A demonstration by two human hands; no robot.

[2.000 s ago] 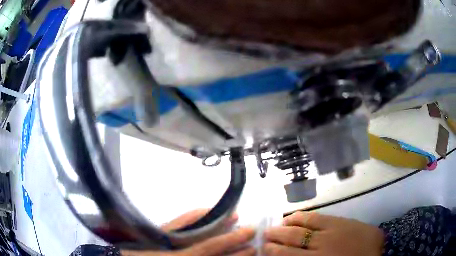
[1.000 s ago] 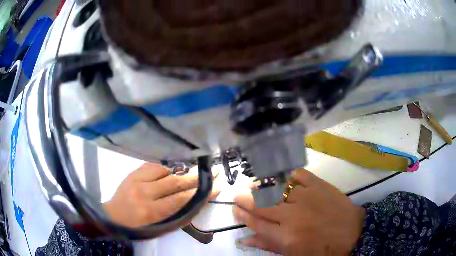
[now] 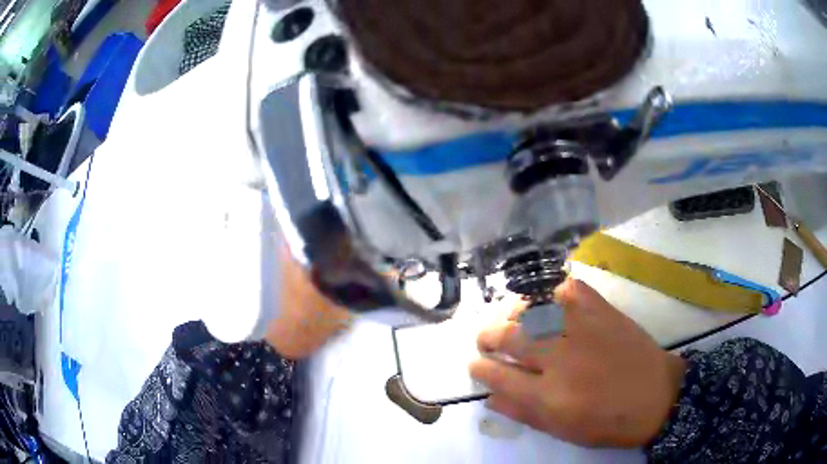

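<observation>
The white sewing machine head (image 3: 744,54) with a blue stripe fills the top, with a brown oval pad (image 3: 508,45) on it. The curved metal guard (image 3: 313,181) hangs at its left. The tension assembly (image 3: 544,263) hides part of my right hand. My right hand (image 3: 589,372) lies on the pale bed at the needle area, fingers bent towards the left; I cannot tell whether it holds anything. My left hand (image 3: 308,304) is left of the needle, mostly hidden behind the guard and a white rounded device (image 3: 238,281). The needle and presser foot are hidden.
A yellow strip (image 3: 671,274) lies right of my right hand, with blue and pink snips (image 3: 748,290) beside it. Brown swatches (image 3: 791,265), a tan-handled tool (image 3: 810,240) and a black slotted piece (image 3: 713,202) lie farther right. Blue bins (image 3: 113,82) stand at the upper left.
The view has shifted and shows more of the machine's left side. My left hand is now largely hidden behind the guard and white device. My right hand remains near the needle area.
</observation>
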